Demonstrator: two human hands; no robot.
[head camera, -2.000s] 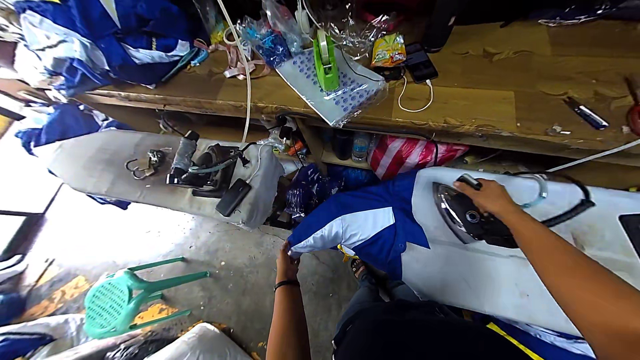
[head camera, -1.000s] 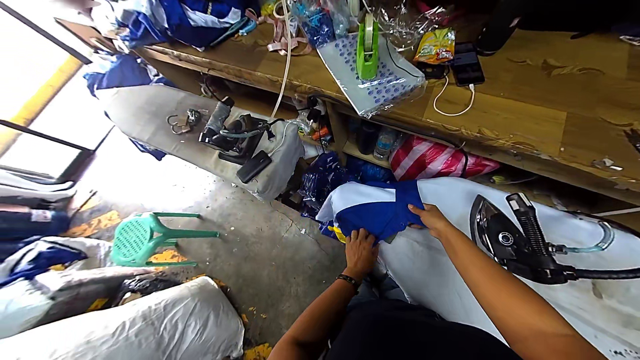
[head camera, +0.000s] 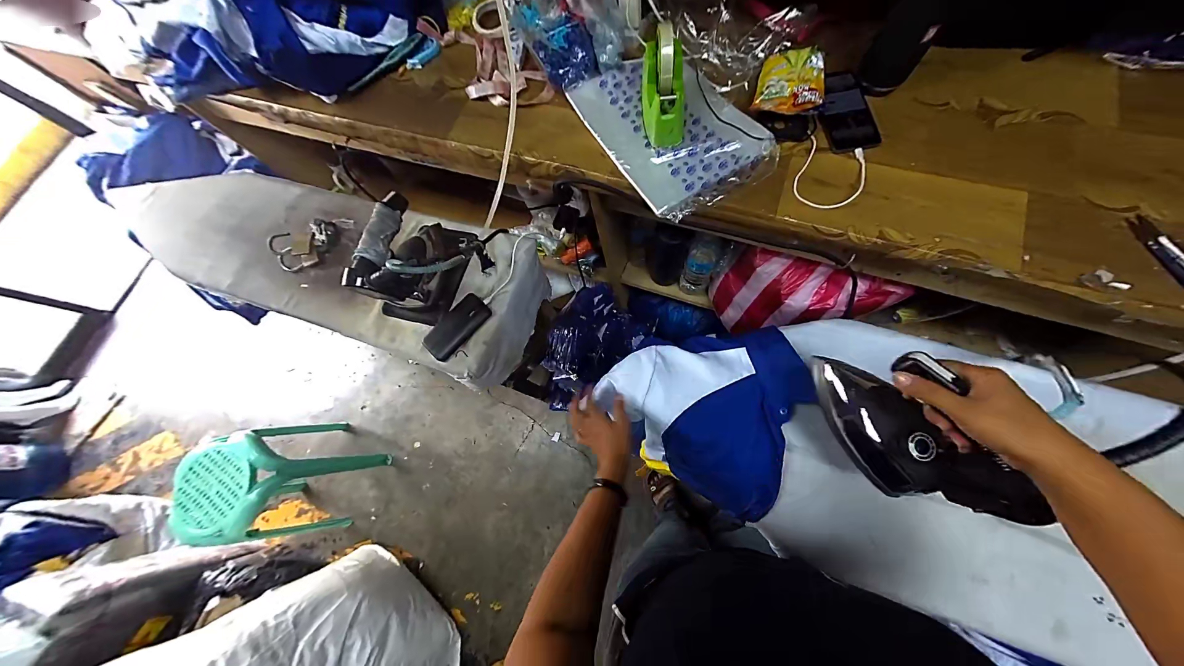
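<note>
My right hand (head camera: 980, 407) grips the handle of a black steam iron (head camera: 888, 435), which is tilted up near the right of the blue and white garment (head camera: 731, 425). That garment lies over the left end of a white-covered ironing board (head camera: 860, 564). At the garment's left edge is my left hand (head camera: 603, 430), fingers spread, by the pale sleeve; whether it pinches the cloth cannot be told. A hose (head camera: 1059, 384) lies behind the iron. Yellow cloth (head camera: 653, 460) shows under the garment's lower left edge.
A second ironing board (head camera: 231, 213) at the left bears another iron (head camera: 430, 264), a phone (head camera: 458, 326) and a padlock (head camera: 301, 245). Behind, a wooden table (head camera: 962, 203) holds a green tape dispenser (head camera: 663, 92) and a charging phone (head camera: 848, 113). A green plastic stool (head camera: 217, 486) lies tipped on the floor.
One second ago my right hand was on the garment and the iron rested on the board; now that hand holds the iron. My left hand has moved left along the garment to its pale end.
</note>
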